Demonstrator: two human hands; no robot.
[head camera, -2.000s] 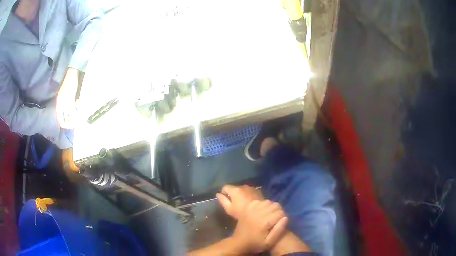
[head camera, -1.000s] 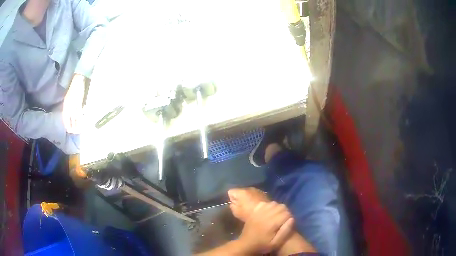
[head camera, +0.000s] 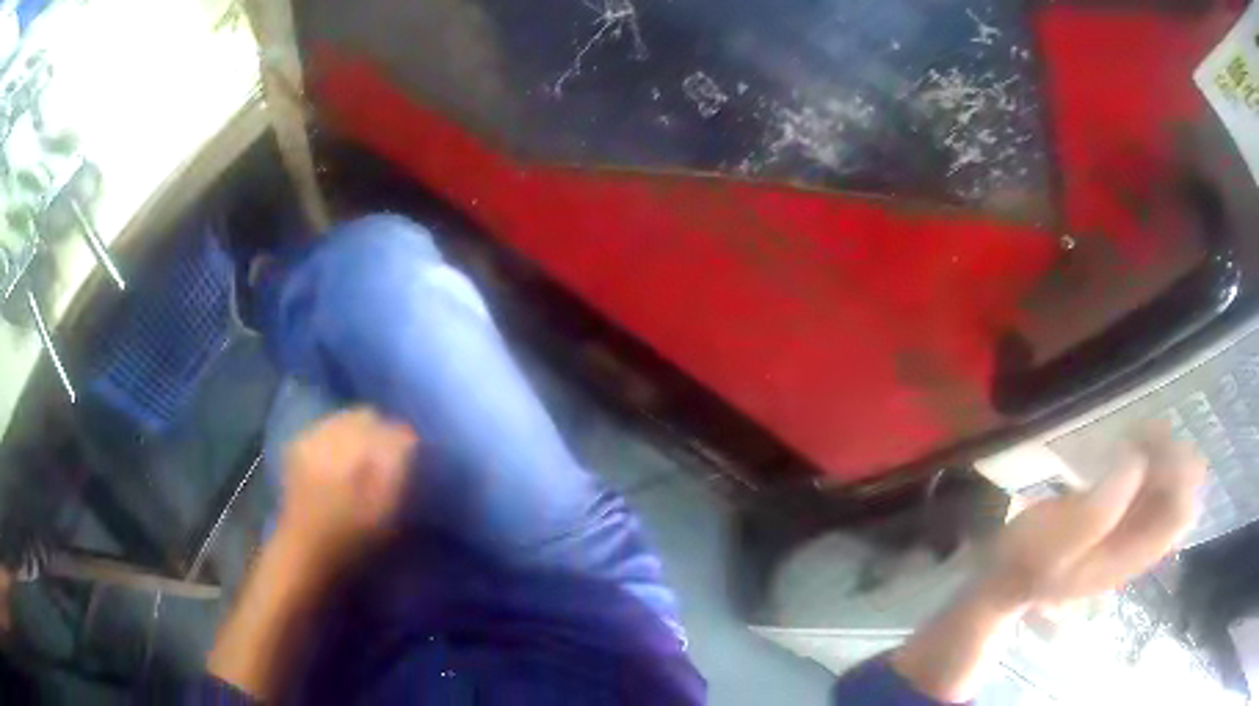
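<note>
The red safety door (head camera: 718, 304) with a worn dark panel lies ahead of me. Its black door handle (head camera: 1125, 345) is at the right. My right hand (head camera: 1105, 524) is below the handle, apart from it, blurred, with loosely extended fingers and nothing visible in it. My left hand (head camera: 345, 469) is over my thigh, blurred and curled like a fist, with nothing visible in it. At the upper left, the thin silver insert handles (head camera: 53, 348) project over the table edge from pale, washed-out inserts (head camera: 69, 193).
The overexposed table (head camera: 193, 69) is cut off at the upper left. A blue perforated basket (head camera: 166, 331) is beneath it. My leg (head camera: 428, 359) in blue trousers is between table and door. A grey panel with keys (head camera: 1208, 428) is at the right, with part of a label (head camera: 1236, 83) above.
The view has swung right from the table to the red door. My hands, clasped together before, are now far apart, the right one out toward the door handle and key panel.
</note>
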